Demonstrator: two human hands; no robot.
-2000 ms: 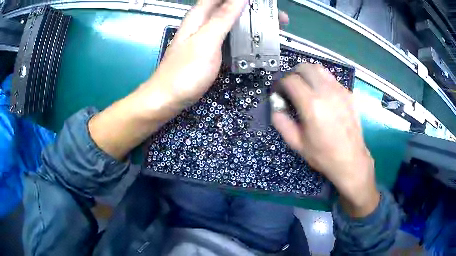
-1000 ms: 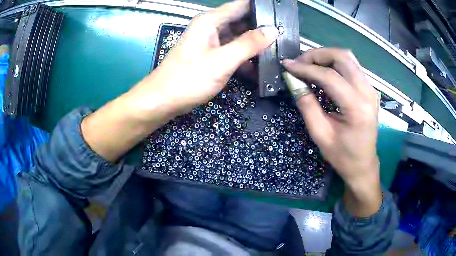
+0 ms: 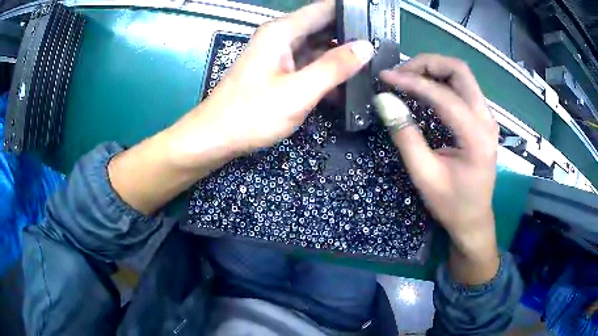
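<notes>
A dark metal workpiece [image 3: 358, 85] is held upright over the tray; its upper end is cut off by the picture's top edge. My left hand [image 3: 269, 85] grips it from the left, thumb on its face. My right hand [image 3: 446, 131] is at its right side, fingertips beside the plate, with a pale cover on the thumb; the thumb and forefinger are apart and no part shows between them. Many small silvery nuts [image 3: 282, 197] lie loose in the shallow black tray [image 3: 341, 155], with a bare dark patch near its middle.
A stack of dark ribbed plates [image 3: 46, 79] stands at the left of the green bench [image 3: 131, 85]. A metal-railed conveyor [image 3: 485, 56] crosses behind the tray and down the right. Blue material lies at both lower sides. My lap is below the tray.
Over two seconds the workpiece has moved right and lower and has turned. My right hand has risen from the nuts to the workpiece's side. My left thumb has come onto its face.
</notes>
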